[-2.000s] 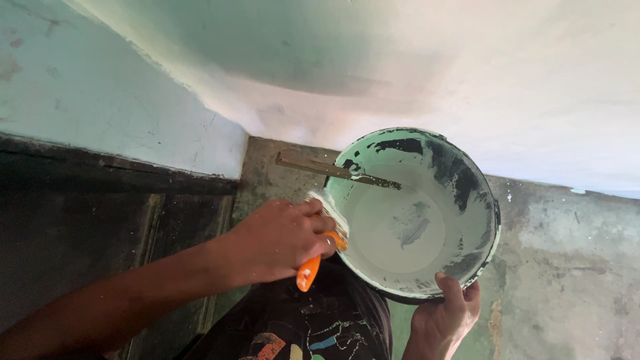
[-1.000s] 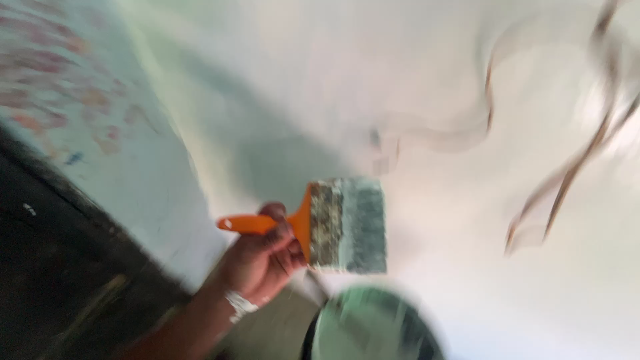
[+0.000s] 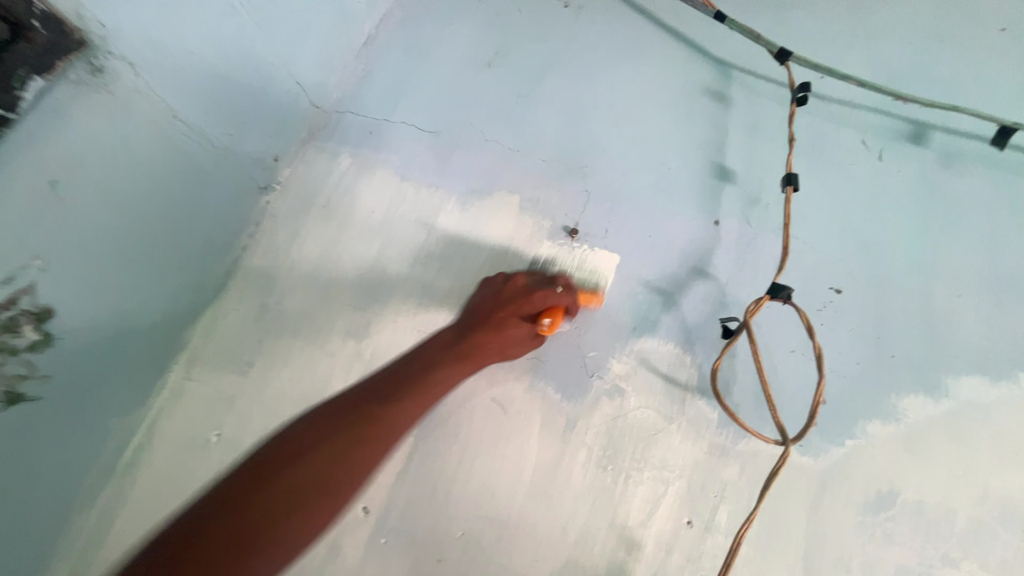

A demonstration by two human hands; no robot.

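Note:
My left hand (image 3: 516, 314) reaches up from the lower left and is closed around the orange handle of a wide paintbrush (image 3: 590, 298). The bristles lie against the wall (image 3: 480, 152), at the upper edge of a patch of whitish wet paint (image 3: 384, 240). Just above the bristles a nail (image 3: 573, 232) sticks out of the wall. Above and to the right the wall is light blue; whitish paint covers much of its lower part. My right hand and the bucket are out of view.
A twisted brown electric cable (image 3: 788, 232) hangs to the right, looped and held with black clips (image 3: 780, 291). A greenish cable (image 3: 880, 84) crosses the upper right. The wall's corner runs down the left side, beside a dark object (image 3: 36, 52).
My left hand has carried the brush from the bucket up to the wall. The bucket, held by my right hand two seconds ago, has left view as the camera tilted up.

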